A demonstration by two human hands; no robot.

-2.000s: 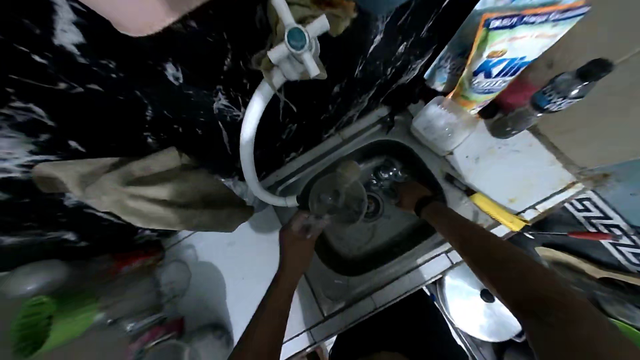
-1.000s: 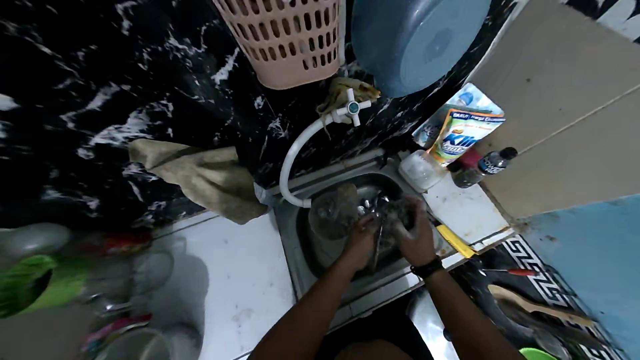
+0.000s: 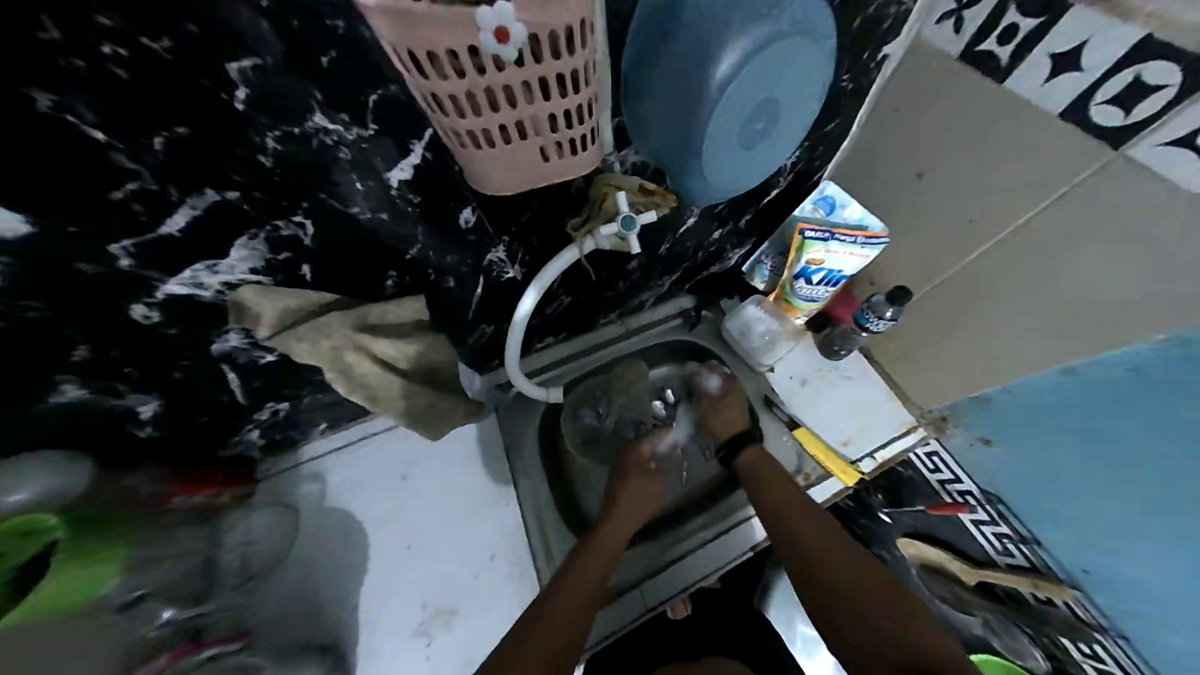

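Both of my hands are over the steel sink (image 3: 525, 487), close together. My left hand (image 3: 642, 473) has its fingers closed around something small and blurred, with whitish suds on it. On the right, my right hand (image 3: 720, 403), with a dark band at the wrist, has suds at its fingers; what it holds is hidden. Left of my hands a clear round bowl (image 3: 600, 422) sits in the basin under the end of the white curved faucet (image 3: 525, 323). Shiny metal pieces, perhaps spoons, (image 3: 664, 403) lie between the bowl and my right hand.
A knife with a yellow handle (image 3: 827, 457) lies at the sink's right edge, near a plastic tub (image 3: 761, 331), a detergent pouch (image 3: 820, 272) and a bottle (image 3: 864, 323). A cloth (image 3: 375, 356) hangs left of the faucet. A pink basket (image 3: 525, 103) and blue basin (image 3: 731, 103) hang above.
My left hand has moved from the clear bowl to the middle of the sink, beside my right hand. Suds now show at both hands. The view has shifted, bringing in the hanging basket and basin.
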